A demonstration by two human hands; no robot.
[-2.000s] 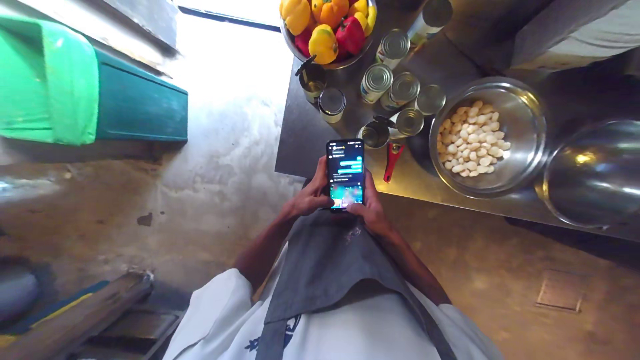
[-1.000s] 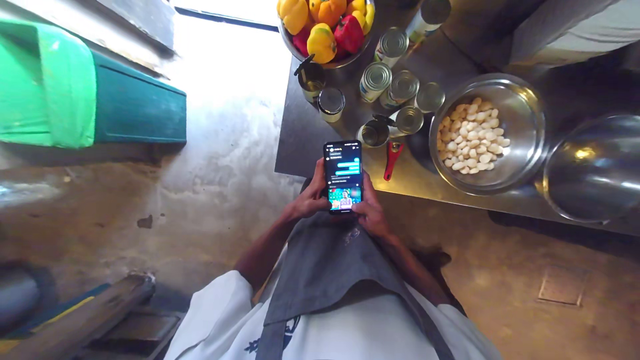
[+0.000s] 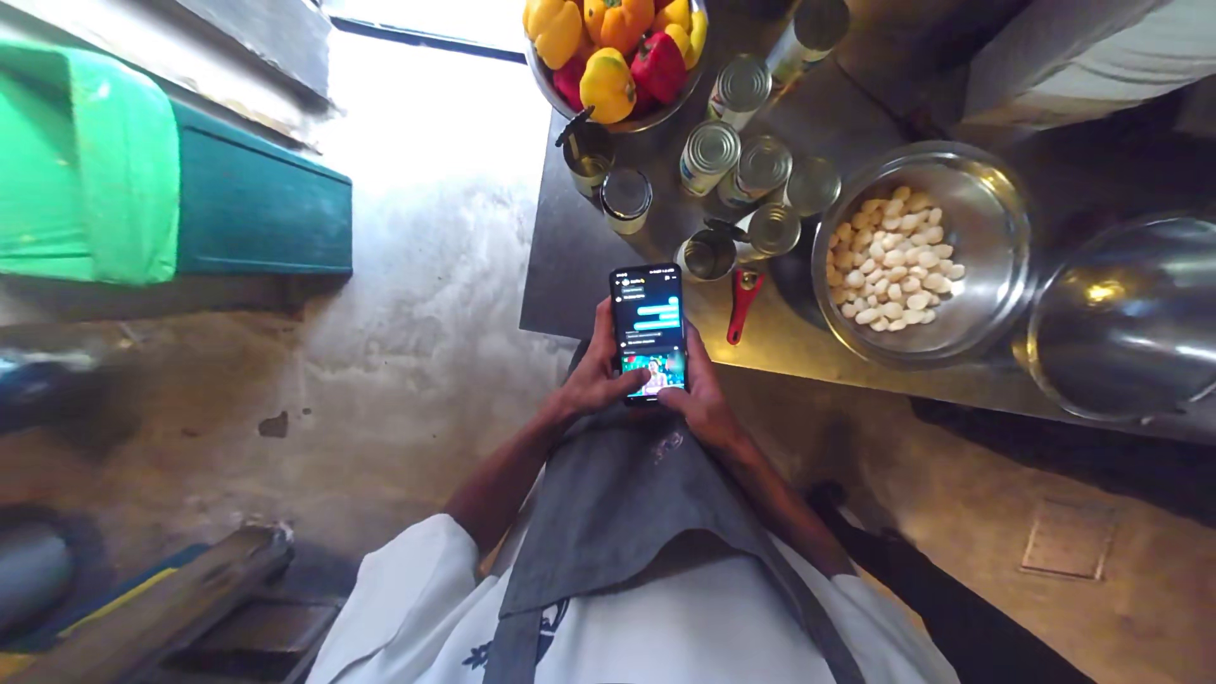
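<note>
Between both hands I hold a lit smartphone (image 3: pixel 650 332) upright, its screen showing a message view and a picture. My left hand (image 3: pixel 600 372) grips its left side, the thumb over the lower screen. My right hand (image 3: pixel 701 389) holds the right side, with that thumb at the bottom corner. Just right of the phone, a can opener with red handles (image 3: pixel 744 306) lies by the table edge next to an opened tin can (image 3: pixel 707 255). A steel bowl (image 3: pixel 997 285) farther right holds many pale, peeled, rounded pieces of food.
Several tin cans (image 3: pixel 711 152) stand on the steel table (image 3: pixel 560 275). Behind them is a bowl of yellow, orange and red peppers (image 3: pixel 608 85). An empty-looking steel bowl (image 3: pixel 1130 323) sits at the right. A green bin with a liner (image 3: pixel 266 199) stands at the left.
A dark leg-like shape at the lower right, absent two seconds ago, now reaches farther into view. Both hands stay on the phone.
</note>
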